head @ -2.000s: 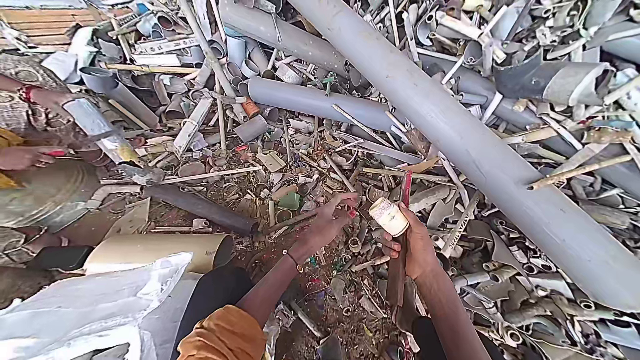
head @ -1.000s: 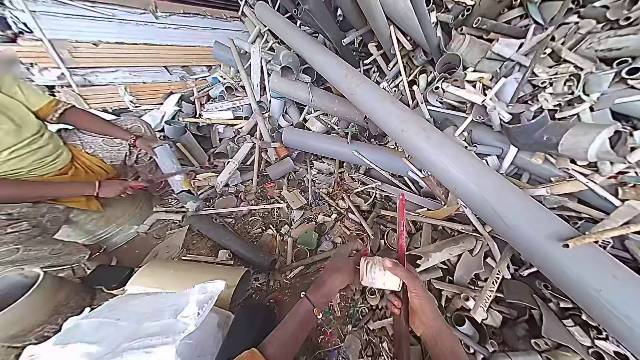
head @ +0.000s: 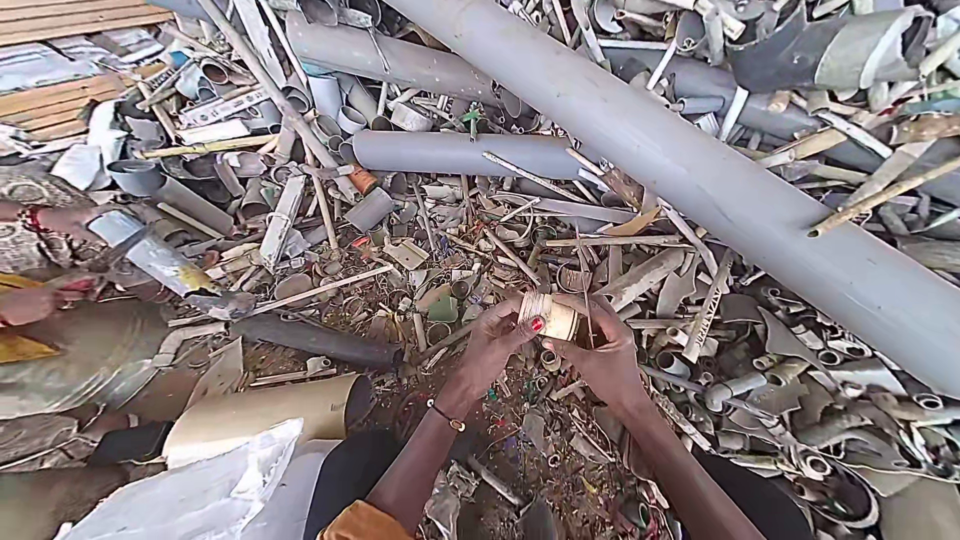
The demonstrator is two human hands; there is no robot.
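Note:
A short off-white threaded pipe fitting (head: 556, 318) is held between both hands over the scrap heap. My left hand (head: 495, 337), with a painted thumbnail, grips its threaded left end. On its right side my right hand (head: 604, 345) has fingers closed around the fitting. A thin dark strip or blade (head: 586, 292) stands upright by the right fingers; whether it is gripped is not plain. Below the hands lie small plastic scraps and dirt.
A long grey plastic pipe (head: 675, 165) crosses diagonally above my hands. A shorter grey pipe (head: 457, 153) lies beyond. At the left, a co-worker's hand (head: 64, 221) is at a stained pipe piece (head: 154, 251). A tan pipe (head: 262, 416) and white sack (head: 187, 487) lie lower left.
Two seconds ago only my right hand held the fitting, with my left hand apart from it; now both hold it. The red-edged strip seen upright by my right hand now shows thin and dark.

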